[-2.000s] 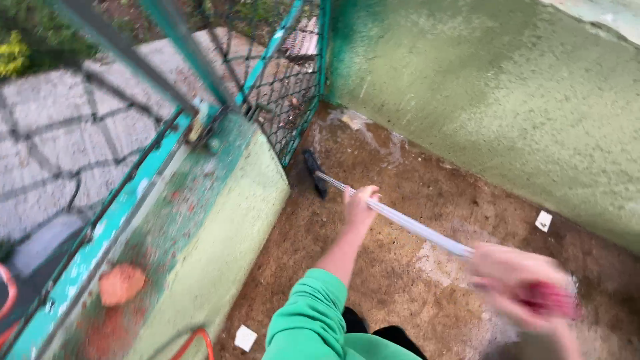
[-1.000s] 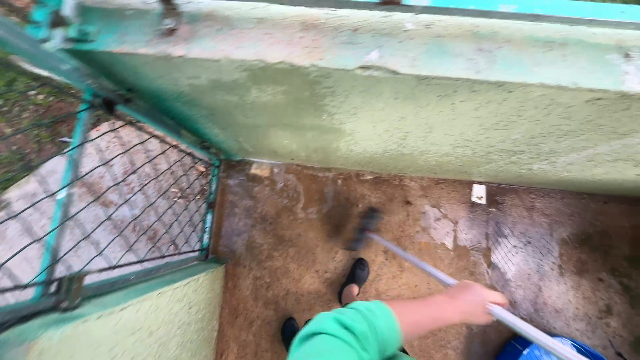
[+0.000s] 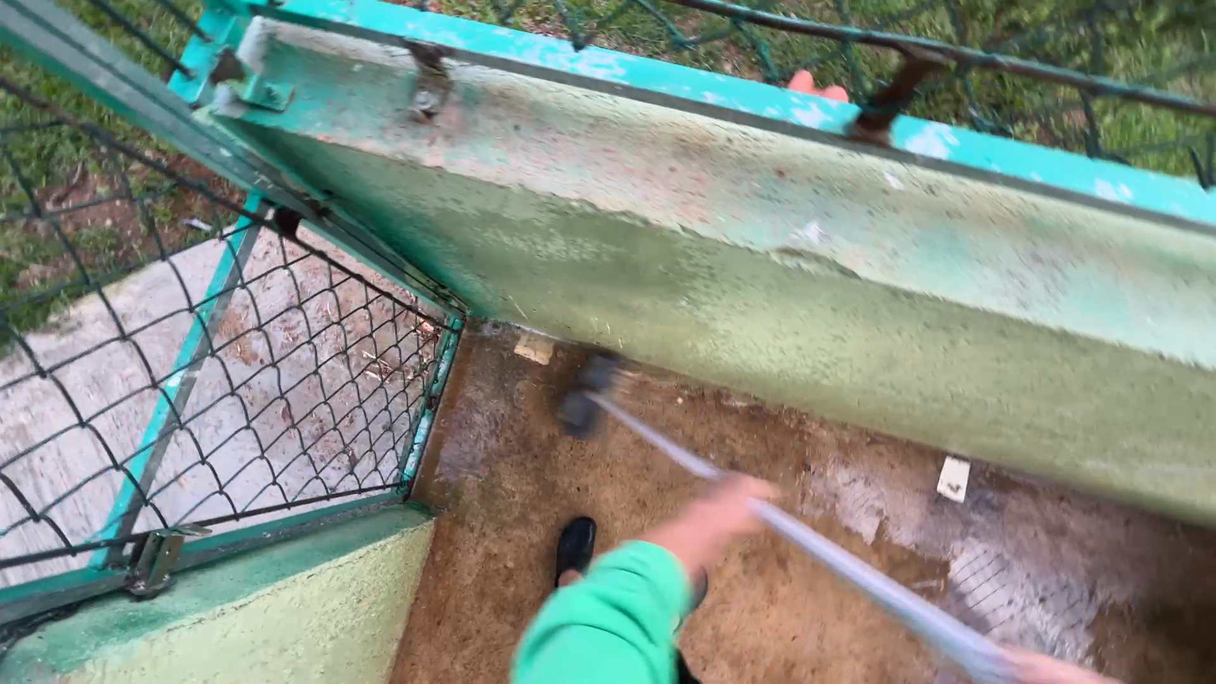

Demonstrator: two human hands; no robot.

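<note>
A long-handled brush or broom crosses the floor, its dark, motion-blurred head [image 3: 589, 394] on the wet floor near the green wall. My left hand [image 3: 727, 513], below a green sleeve, is closed around the middle of its pale pole [image 3: 855, 565]. At the bottom right edge, only part of my right hand [image 3: 1045, 667] shows, around the pole's upper end. The brush head's bristles cannot be made out.
A low green wall [image 3: 665, 275] with a turquoise rail [image 3: 589, 65] runs behind. At left stands a chain-link gate [image 3: 285, 370] above a low wall [image 3: 266, 608]. Pale pieces [image 3: 953, 479] [image 3: 534, 349] lie by the wall. My shoe [image 3: 576, 546] is below the brush head.
The view has swung from the gate corner toward the wall. Since one second ago the brush head has moved closer to the gate corner. A blue container seen then at the lower right is out of view.
</note>
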